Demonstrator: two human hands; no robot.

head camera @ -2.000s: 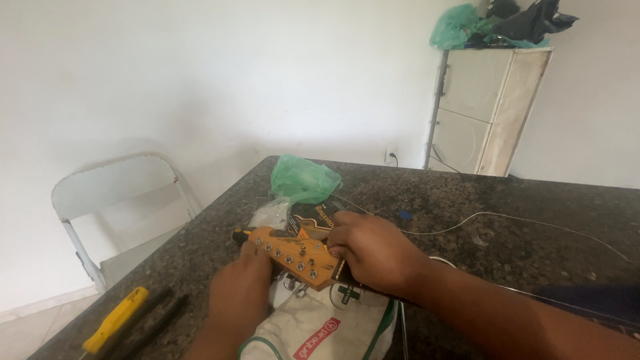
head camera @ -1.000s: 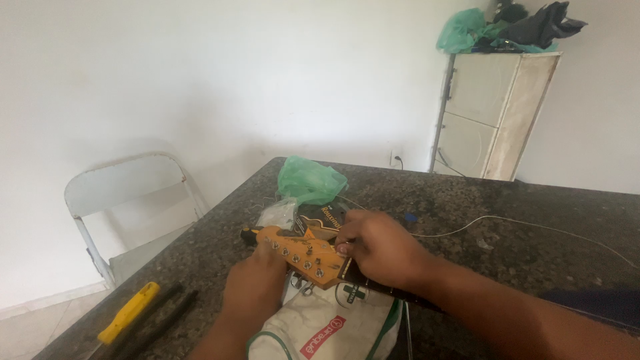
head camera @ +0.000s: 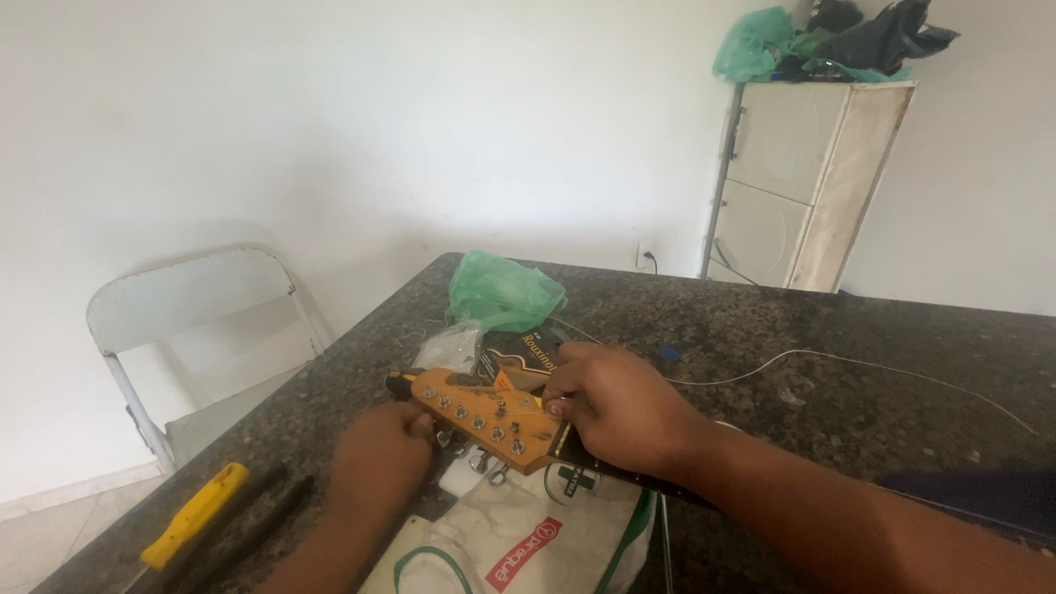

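A guitar's wooden headstock [head camera: 487,417] with several metal tuning posts lies across a white printed cloth [head camera: 528,536], its neck running right under my right forearm. My left hand [head camera: 384,454] is at the headstock's left side, its fingertips close to the tuning pegs [head camera: 478,462]; whether it grips one is hard to see. My right hand [head camera: 615,404] is over the nut end, thumb and finger pinched on a thin guitar string [head camera: 536,412] that crosses the headstock. A black and yellow object [head camera: 400,384] sits behind the headstock's tip.
A yellow-handled tool [head camera: 194,516] and black-handled pliers [head camera: 256,524] lie at the left on the dark granite table [head camera: 833,330]. Behind the headstock are a green plastic bag [head camera: 503,293], clear plastic [head camera: 450,346] and a string packet [head camera: 528,351]. A loose string [head camera: 792,353] curves right. A folding chair [head camera: 194,305] stands left.
My left hand has shifted slightly outward along the headstock's left side. My right hand stays by the nut, its fingers a little changed in pose.
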